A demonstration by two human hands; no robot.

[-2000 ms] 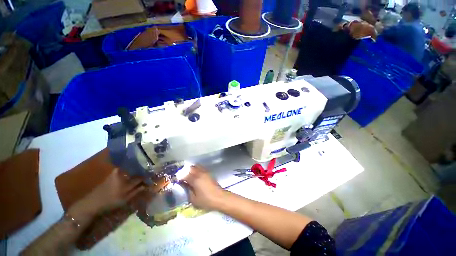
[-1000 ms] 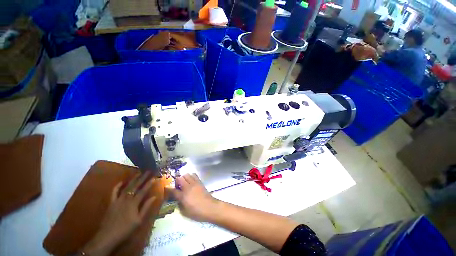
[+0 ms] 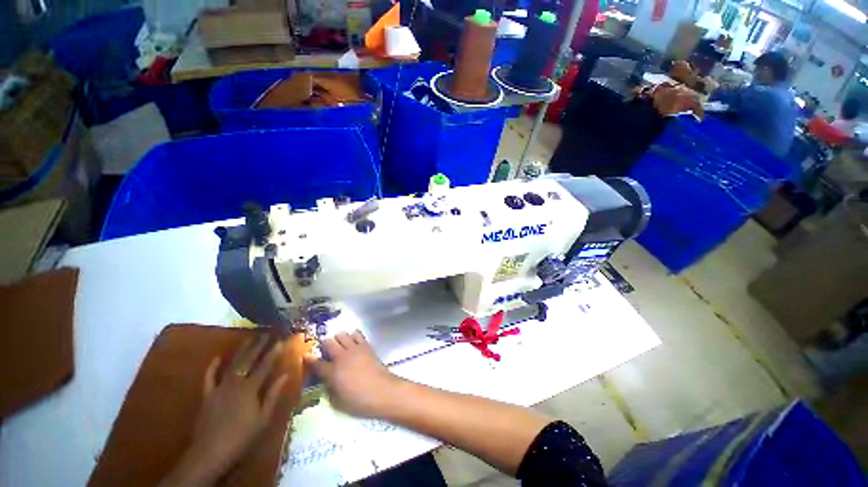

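Note:
A tan-brown leather-like panel (image 3: pixel 157 399) lies on the white table with its right edge at the needle area of the cream-white sewing machine (image 3: pixel 381 252). My left hand (image 3: pixel 238 399) rests on the panel, fingers spread, palm down. My right hand (image 3: pixel 350 373) is just right of the needle, its fingertips at the panel's edge; whether they pinch it I cannot tell. The presser foot (image 3: pixel 309 333) is partly hidden in lamp glare.
Another brown panel (image 3: pixel 36 338) lies at far left. Snips with red ribbon (image 3: pixel 487 335) lie below the machine arm. Blue bins (image 3: pixel 247 176) stand behind the table, with thread cones (image 3: pixel 474 59) above. A person (image 3: pixel 761 100) is at back right.
Since two seconds ago, the panel has turned and come further left of the machine head. My left hand has moved onto its middle. The view has also shifted.

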